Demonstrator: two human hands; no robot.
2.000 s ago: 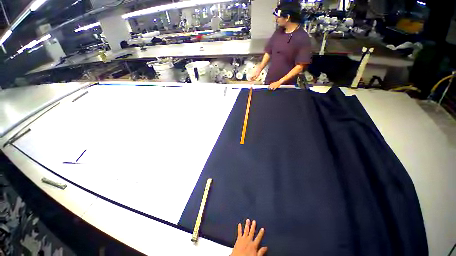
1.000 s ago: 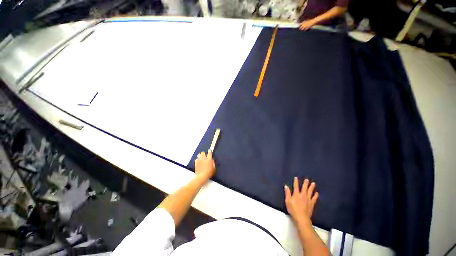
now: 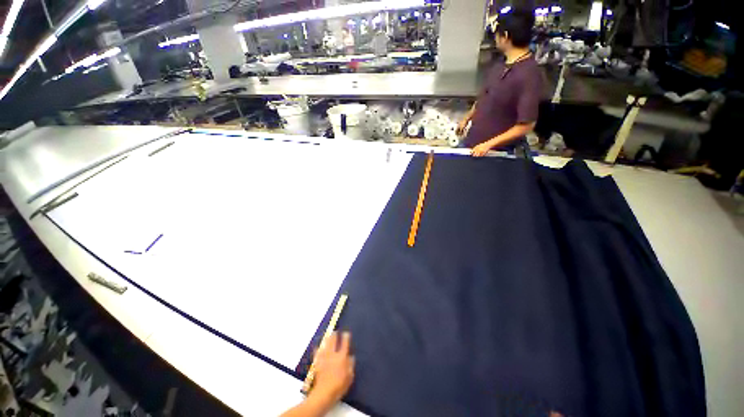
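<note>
The dark navy fabric lies over the right part of the table, smooth at left and rippled at right. My left hand is on the lower part of a narrow yellowish strip along the fabric's near left edge, fingers around it. A longer orange strip lies on the fabric near the far edge. Only a small bit of skin, seemingly my right hand, shows at the bottom edge; the rest is cut off.
White paper with a dark border line covers the table's left part. A short grey-green bar lies near the table's near edge. A person stands at the far edge, one hand on the fabric. Scraps lie at lower left.
My left hand came in and took hold of the near strip, which now lies closer to the fabric's left edge. My right hand has dropped almost out of view. The view has tilted up again.
</note>
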